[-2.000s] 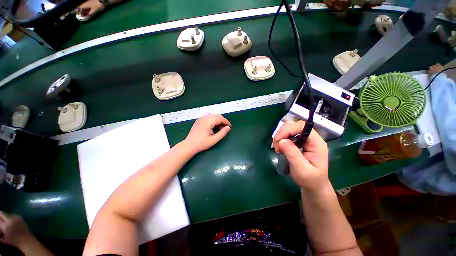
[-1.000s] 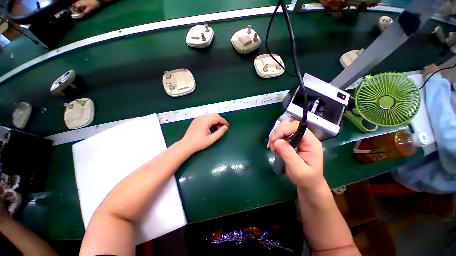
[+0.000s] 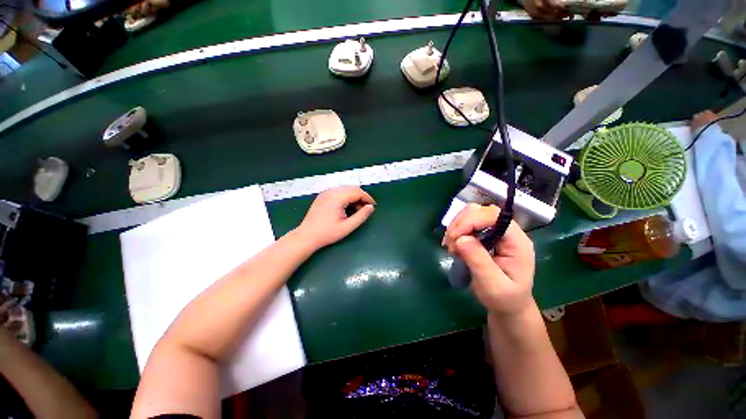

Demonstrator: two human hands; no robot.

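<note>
My right hand [image 3: 495,254] is closed around the electric screwdriver [image 3: 460,272], just in front of the screw feeder [image 3: 520,176]. The thick black driver cord [image 3: 505,123] rises from the hand. The driver's tip cannot be made out. My left hand [image 3: 339,217] rests on the green bench [image 3: 384,303] with fingers loosely curled and nothing visible in it. My left forearm lies across a white sheet [image 3: 192,254]. Cream plug-in housings lie on the conveyor belt, one [image 3: 320,131] beyond my left hand with its prongs up, another [image 3: 464,106] beyond the feeder.
A pale metal rail [image 3: 384,173] divides bench and belt. A green fan [image 3: 633,168] and an amber drink bottle [image 3: 634,241] stand right of the feeder. A slanted grey post [image 3: 609,90] crosses behind. A neighbour's black feeder [image 3: 41,254] and arm are at left; a blue sleeve is at right.
The housings on the belt have moved to the right. My hands have stayed almost in place, the right still on the screwdriver. The neighbour's arm at left has moved farther into view.
</note>
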